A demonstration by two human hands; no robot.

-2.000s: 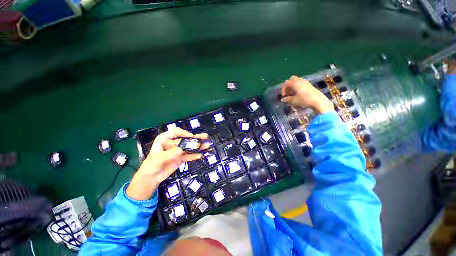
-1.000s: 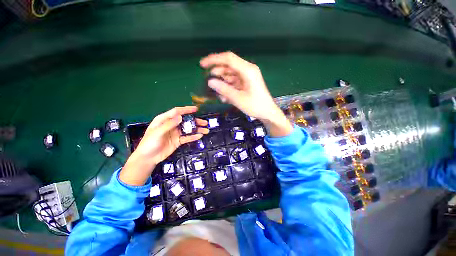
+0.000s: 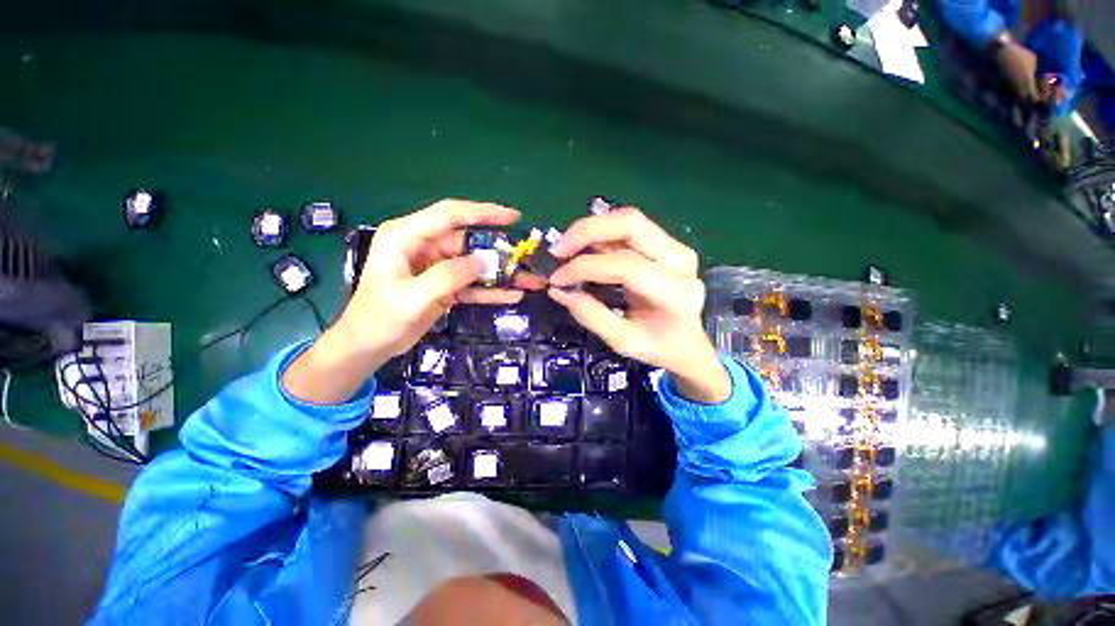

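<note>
My left hand [image 3: 422, 284] holds a dark squarish housing [image 3: 488, 258] with a white patch, above the far edge of the black blister tray [image 3: 596, 462]. My right hand [image 3: 636, 287] is close beside it, its fingers closed around a dark display module that is mostly hidden. An orange flex cable [image 3: 523, 252] shows between the two hands, by the housing's right side. Whether the flex is joined to the housing cannot be told. The black tray holds several housings with white squares in its pockets.
Loose housings [image 3: 292, 273] lie on the green mat at left. A white box [image 3: 128, 373] with dark leads stands at the left edge. A clear blister tray [image 3: 901, 367] with orange flexes is at right. Other people's blue sleeves [image 3: 972, 17] show at upper right and right.
My right hand has come from the clear tray to my left hand with the display module. My left hand still holds the housing. The view has shifted.
</note>
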